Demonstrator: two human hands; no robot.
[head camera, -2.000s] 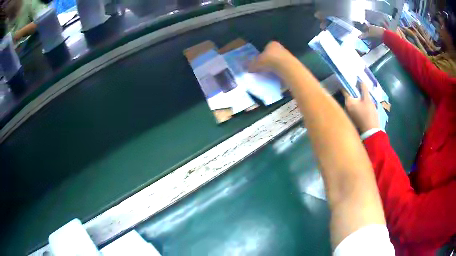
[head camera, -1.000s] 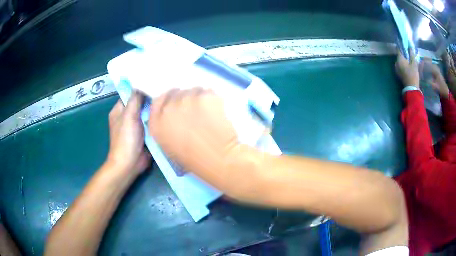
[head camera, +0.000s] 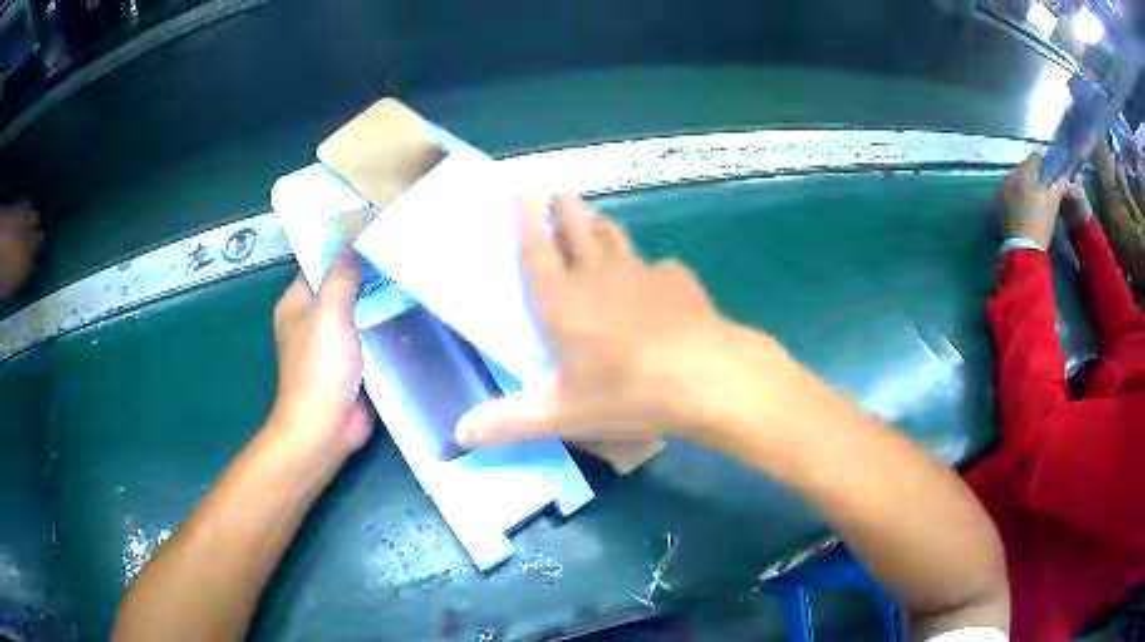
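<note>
A flat carton blank (head camera: 467, 502), white and pale blue with a dark grey-violet window panel (head camera: 427, 370) and a notched lower edge, is held over the green worktop and the belt rail. My left hand (head camera: 329, 357) grips its left edge. My right hand (head camera: 615, 326) is on a second white blank (head camera: 458, 251) lying across the first, with its thumb over the window panel. Tan-brown card (head camera: 383, 151) shows at the top, and more at the lower right. The fingers of my left hand are partly hidden by the blank.
A scuffed white rail (head camera: 753, 153) runs between the dark conveyor belt (head camera: 703, 75) and the green worktop (head camera: 804, 276). A person in red sleeves (head camera: 1030, 339) works at right with card in hand. A blue stool (head camera: 835, 596) is below. Another hand (head camera: 18, 248) shows at far left.
From the belt view at first, the view has turned to the worktop. Since a second ago, the upper blank has shifted, uncovering the window panel and brown card. My right hand has opened and moved right.
</note>
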